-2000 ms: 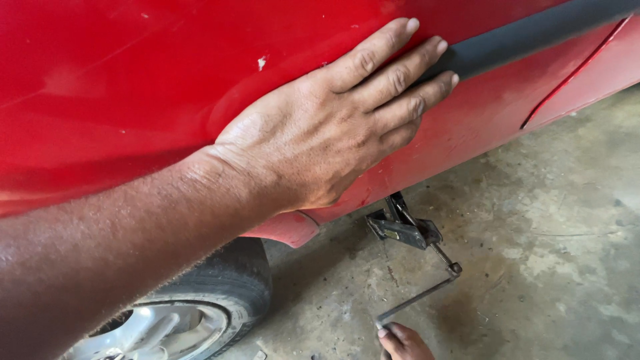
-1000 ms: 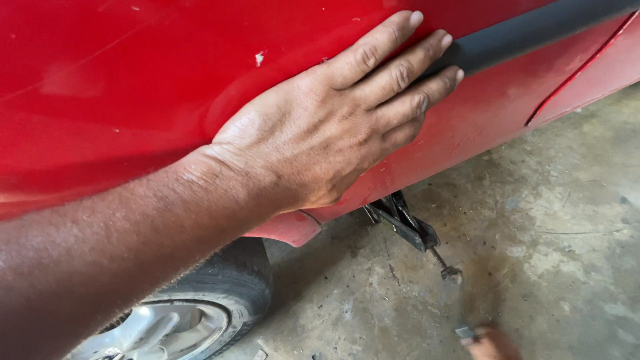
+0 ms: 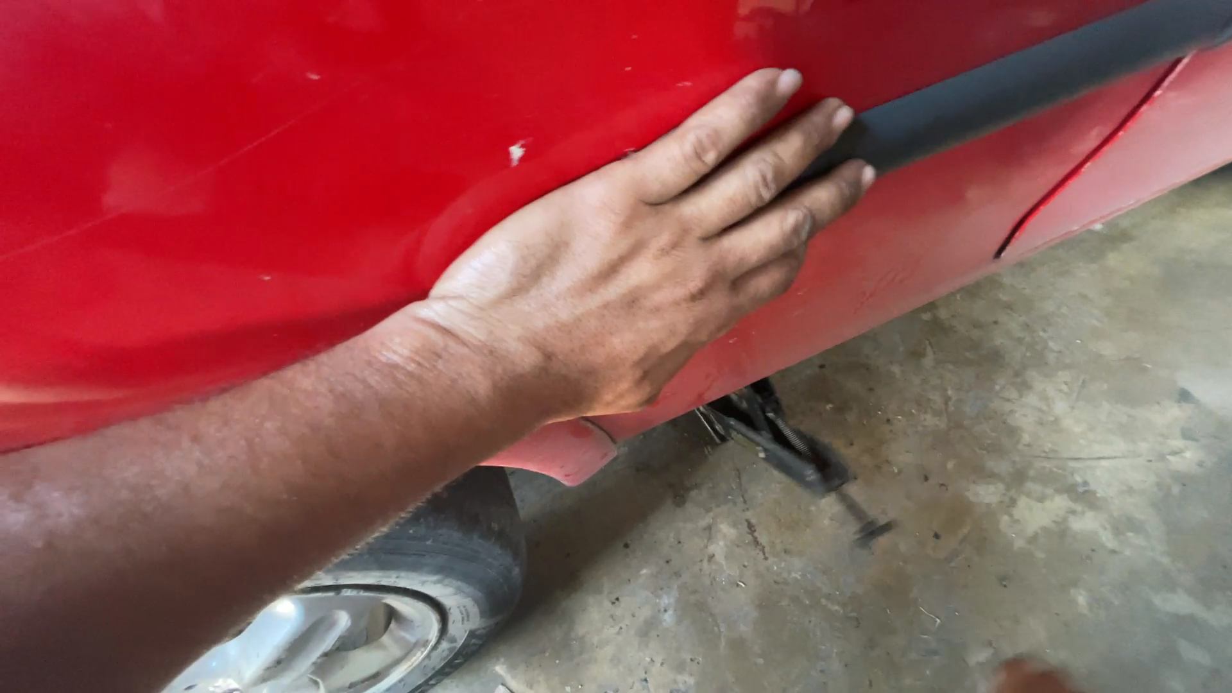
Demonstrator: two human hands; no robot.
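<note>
My left hand (image 3: 635, 250) rests flat on the red car body panel (image 3: 289, 173), its fingertips over the end of a dark side molding strip (image 3: 1020, 91). It holds nothing. Below the car's lower edge, a black scissor jack (image 3: 784, 448) sticks out, with a short screw end (image 3: 866, 527) that looks blurred. Only a small, blurred part of my right hand (image 3: 1032, 676) shows at the bottom edge, to the lower right of the jack. Its fingers, and anything in them, cannot be made out.
A wheel with a black tire (image 3: 472, 558) and a silver rim (image 3: 318, 640) stands at lower left, partly behind my left forearm. The stained concrete floor (image 3: 1059, 462) lies under the car. A panel seam (image 3: 1088, 164) runs down the body at right.
My right hand has moved right and down, almost out of view. The metal crank rod it held two seconds ago, joined to the jack's screw end, no longer shows. My left hand stays in place.
</note>
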